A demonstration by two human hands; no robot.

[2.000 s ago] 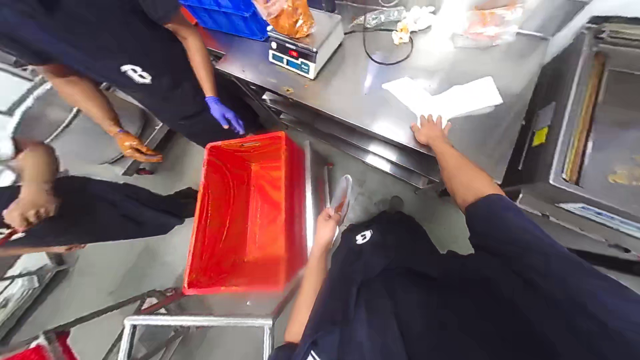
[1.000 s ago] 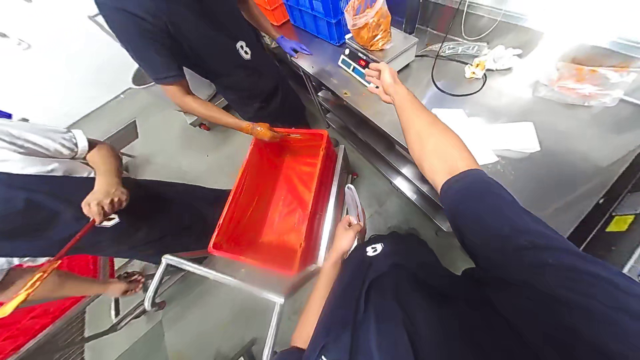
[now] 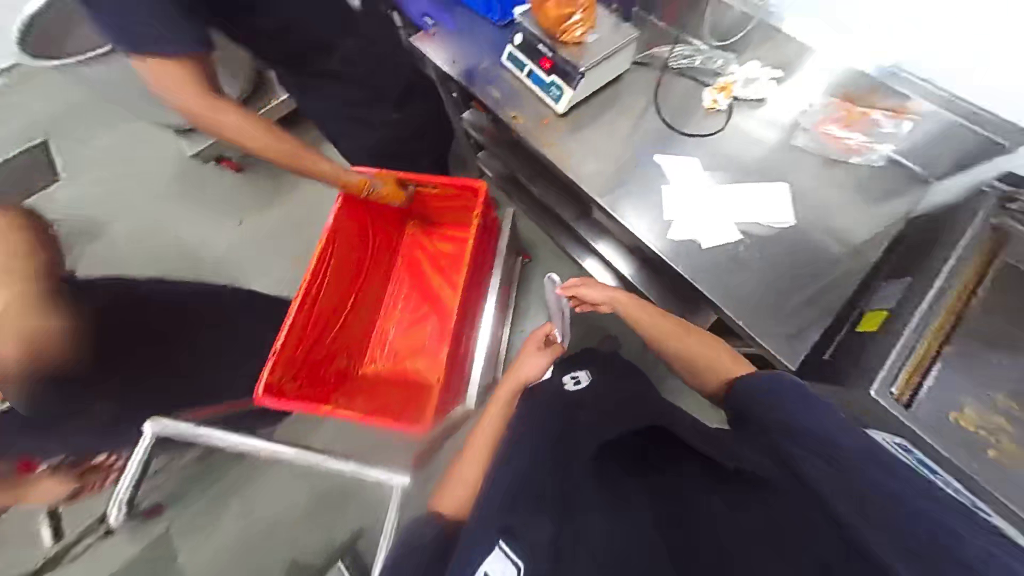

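My left hand grips the lower end of a thin, whitish rolled or folded item, whose exact kind I cannot tell. The fingers of my right hand hold its upper part, in front of my dark apron. Left of my hands, an empty-looking red plastic crate with wet orange streaks rests tilted on a metal cart. A co-worker's orange-stained hand lies at the crate's far rim. White paper sheets lie on the steel table beyond my right hand.
A digital scale bearing a bag of orange food stands on the steel table. Behind are a black cable, crumpled plastic and a clear bag. A metal cart handle and a second person are at the left; a steel tray unit stands right.
My right hand has come back from the scale, where it was one second ago, to the whitish item in my left hand. The co-worker's stained hand was off the crate two seconds ago.
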